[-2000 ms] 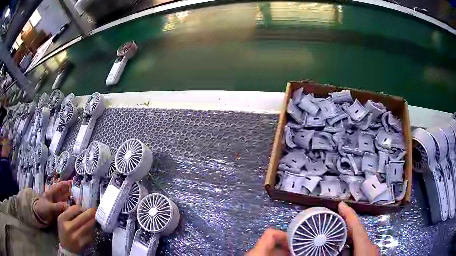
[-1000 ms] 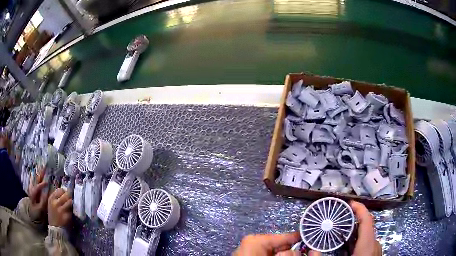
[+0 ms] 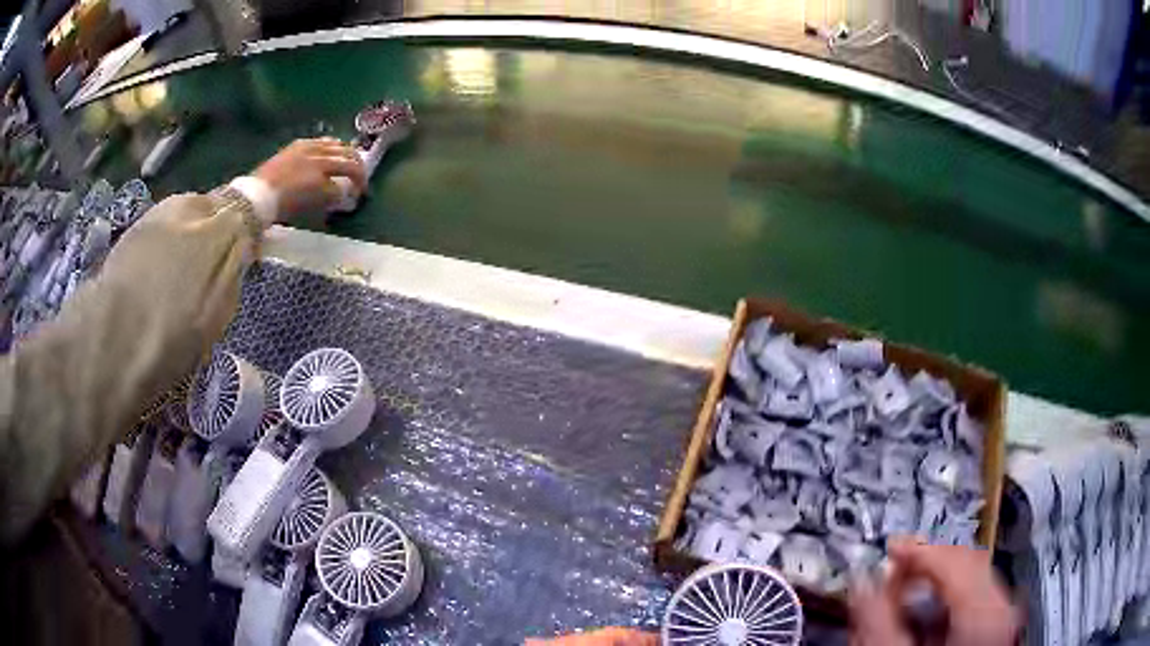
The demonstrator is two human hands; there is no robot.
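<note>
A pale grey handheld fan is at the bottom edge, its spoked grille facing me and its handle out of the picture. My left hand holds it from the left and is mostly cut off. My right hand is off the fan, blurred, at the near right corner of the parts box. Its fingers are bent near the neck pieces heaped in the box. Blur hides whether it holds one.
A co-worker's sleeved arm reaches across from the left to a fan on the green belt. Waiting fans overlap at left on bubble wrap. Pale curved pieces stand at far right. A white cable lies beyond the belt.
My right hand has left the fan and moved right to the box. The co-worker's arm has reached out to the belt fan. The view has shifted, showing more of the right-hand row.
</note>
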